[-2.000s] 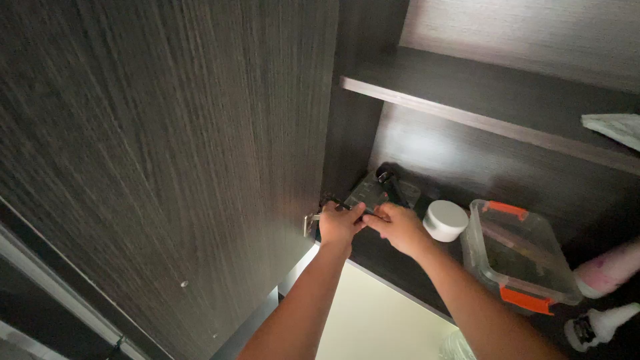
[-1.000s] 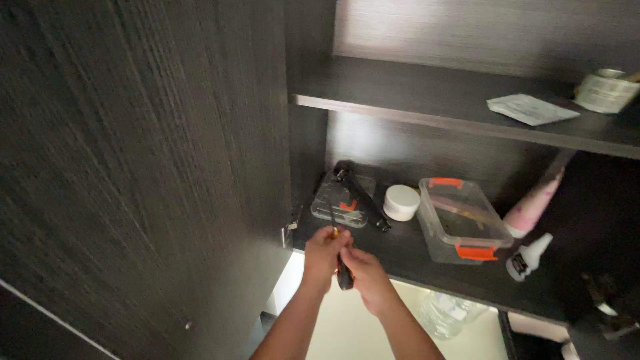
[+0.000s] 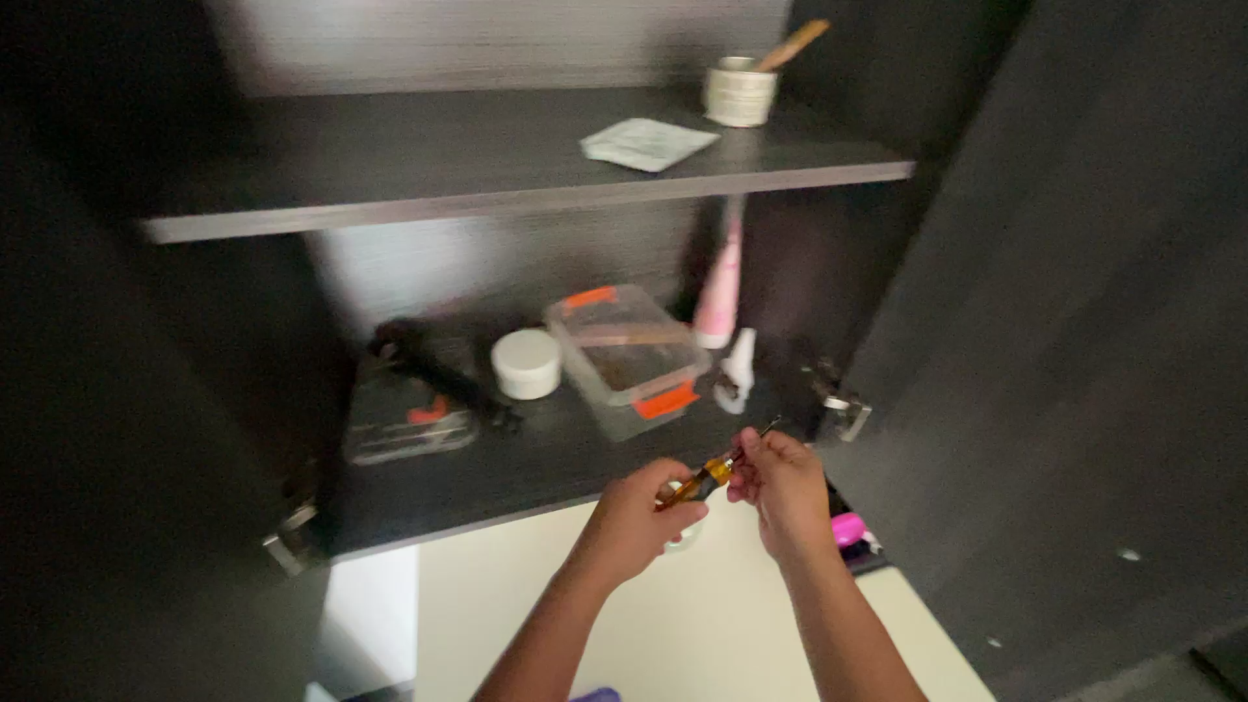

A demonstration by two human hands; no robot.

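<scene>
A screwdriver (image 3: 715, 474) with an amber and black handle lies between my hands, its shaft pointing up and to the right. My left hand (image 3: 634, 512) grips the handle. The fingers of my right hand (image 3: 778, 478) pinch the metal shaft close to its tip. Both hands are just in front of the lower shelf's edge. To the right of them, a metal hinge (image 3: 846, 413) is fixed at the cabinet's side; another hinge (image 3: 291, 538) is at the left side.
On the lower shelf stand a clear case (image 3: 414, 439) under a black object (image 3: 448, 380), a white jar (image 3: 526, 364), a clear box with orange clips (image 3: 629, 356), a pink tube (image 3: 720, 292) and a white bottle (image 3: 738, 372). Above are a packet (image 3: 648, 144) and a cup (image 3: 740, 93).
The view has swung right. My hands have moved from the left hinge to the right part of the cabinet, and the screwdriver's tip now points up and right.
</scene>
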